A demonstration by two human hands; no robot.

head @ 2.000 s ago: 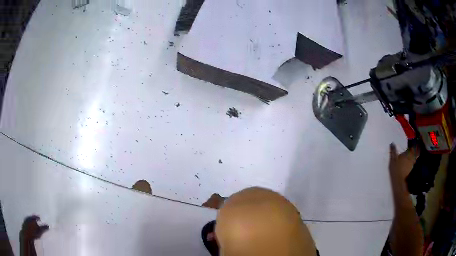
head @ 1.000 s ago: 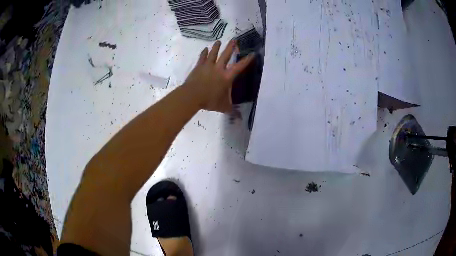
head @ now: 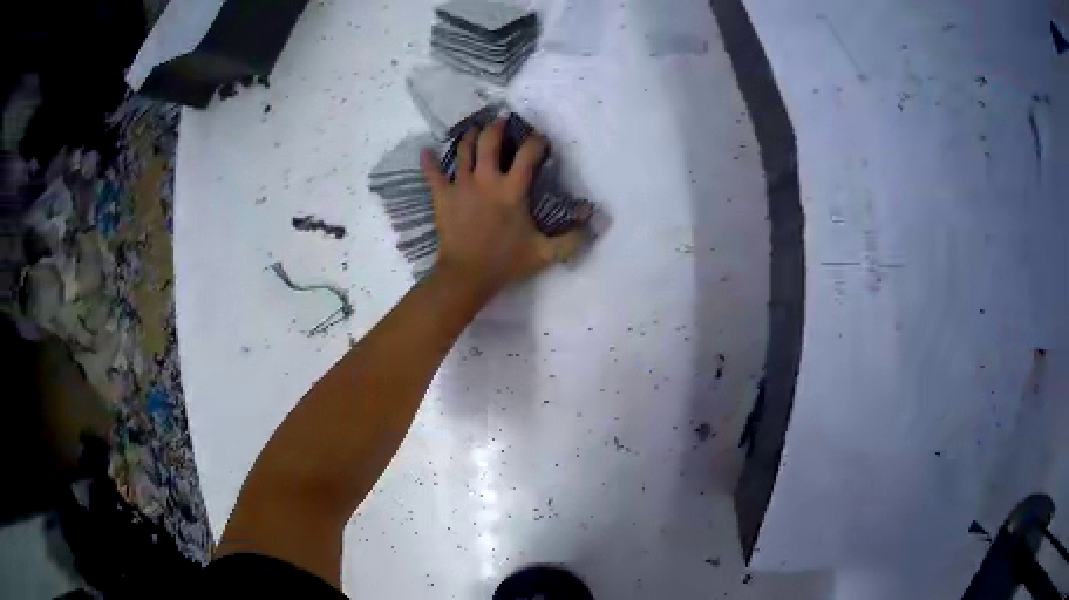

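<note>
My left hand [head: 490,211] grips a small dark layered fabric bundle [head: 545,193], fingers spread over its top and thumb at its right side. The bundle lies low over the table beside a fanned grey stack [head: 407,199]. Another small layered stack [head: 487,41] lies just behind it. My right hand is not in view. The cutter's base plate [head: 1029,516] shows partly at the lower right edge; the rest of the machine is out of view.
The large fabric lay under white paper [head: 914,293] fills the right, its dark edge [head: 782,234] facing the middle. A dark bundle [head: 235,47] lies upper left. Thread scraps [head: 317,287] lie left on the white table [head: 563,434]. Heaped waste [head: 82,270] lies beyond the table. A black sandal [head: 542,584] shows below.
The view has swung left. My left hand has moved from beside the lay to the small stacks with the dark bundle. The cutter base now sits at the lower right corner.
</note>
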